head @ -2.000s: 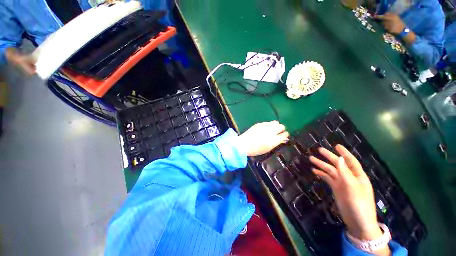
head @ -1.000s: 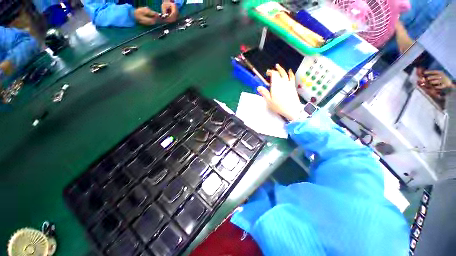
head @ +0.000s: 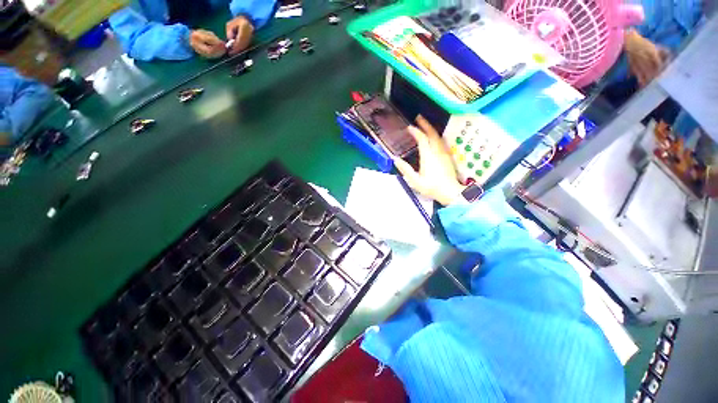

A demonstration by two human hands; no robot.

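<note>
My right hand (head: 431,167), with a smartwatch on its wrist, is at the right, beside the blue parts bin (head: 364,142). Its thumb and fingers are around the near end of a dark mobile phone (head: 384,126), which is tilted over the bin. The palm side of the grip is hidden. My left hand is out of the picture. A large black blister tray (head: 272,303) with rows of square pockets lies on the green bench, left of my sleeve.
White paper (head: 382,206) lies between tray and hand. A green basket (head: 464,102) with sticks stands behind a button control box (head: 475,148). A pink fan (head: 563,35) is at the far right, a cream fan (head: 35,393) at lower left. A person's hands (head: 223,41) are across the bench.
The view has swung right from the cream fan to the bin. My left hand has left the picture. My right hand has moved from over the tray to the phone. The small white-green piece on the tray no longer shows.
</note>
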